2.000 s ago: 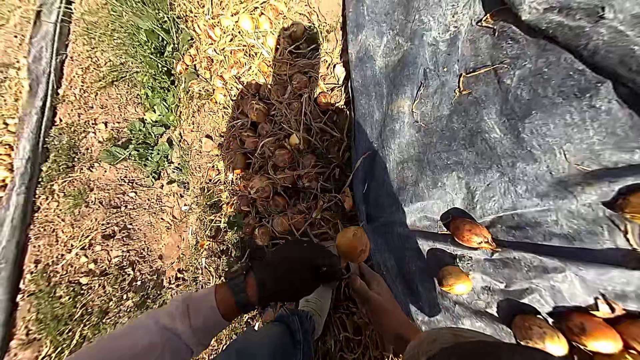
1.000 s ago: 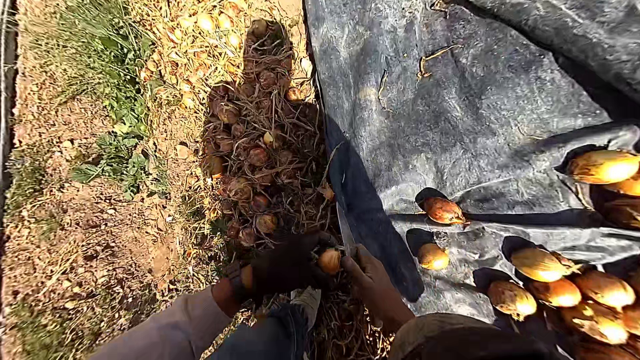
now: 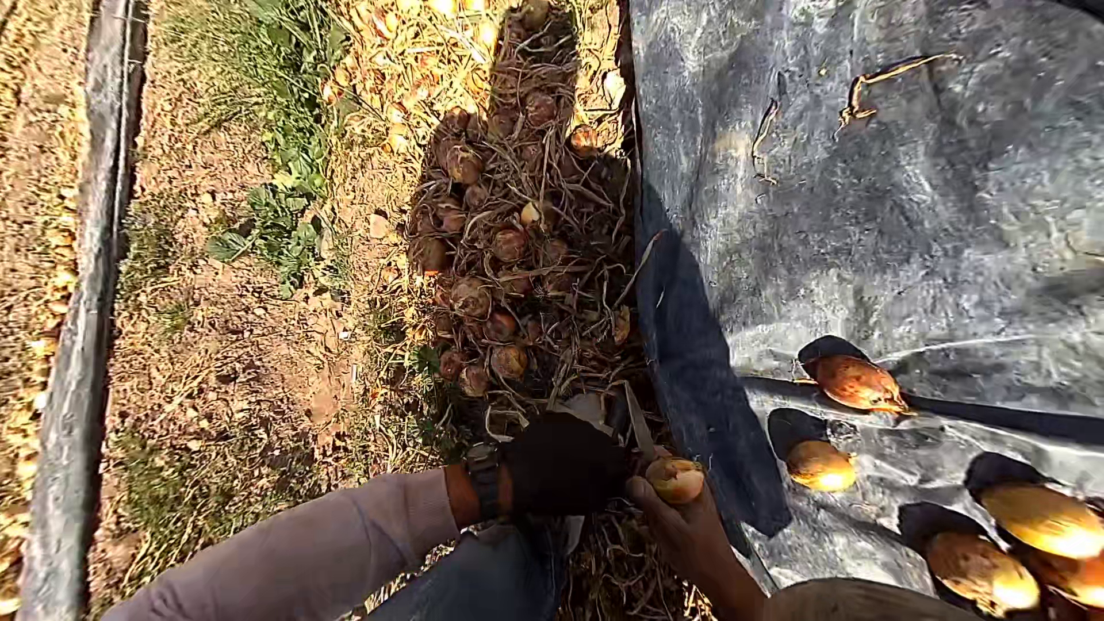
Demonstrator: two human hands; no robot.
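My left hand (image 3: 565, 466), in a dark glove with a watch at the wrist, is curled low in the middle; its fingers and anything in them are hidden in shadow. Just right of it, my bare right hand (image 3: 690, 535) holds an onion (image 3: 675, 479) between thumb and fingers. A knife blade (image 3: 639, 423) points up from behind this onion, seemingly from the same hand; its handle is hidden. Beyond the hands, a shaded heap of onions (image 3: 509, 246) with dry tops lies on the ground.
A grey plastic sheet (image 3: 819, 216) spreads along the right, bearing a reddish onion (image 3: 858, 383), a smaller yellow onion (image 3: 820, 466) and several more at the lower right (image 3: 983, 569). Green weeds (image 3: 289, 224) grow left of the heap. A narrow grey strip (image 3: 78, 388) runs down the far left.
The onion was against my gloved left hand one second ago; now it is in my right hand, apart from the glove. The knife blade now points upward.
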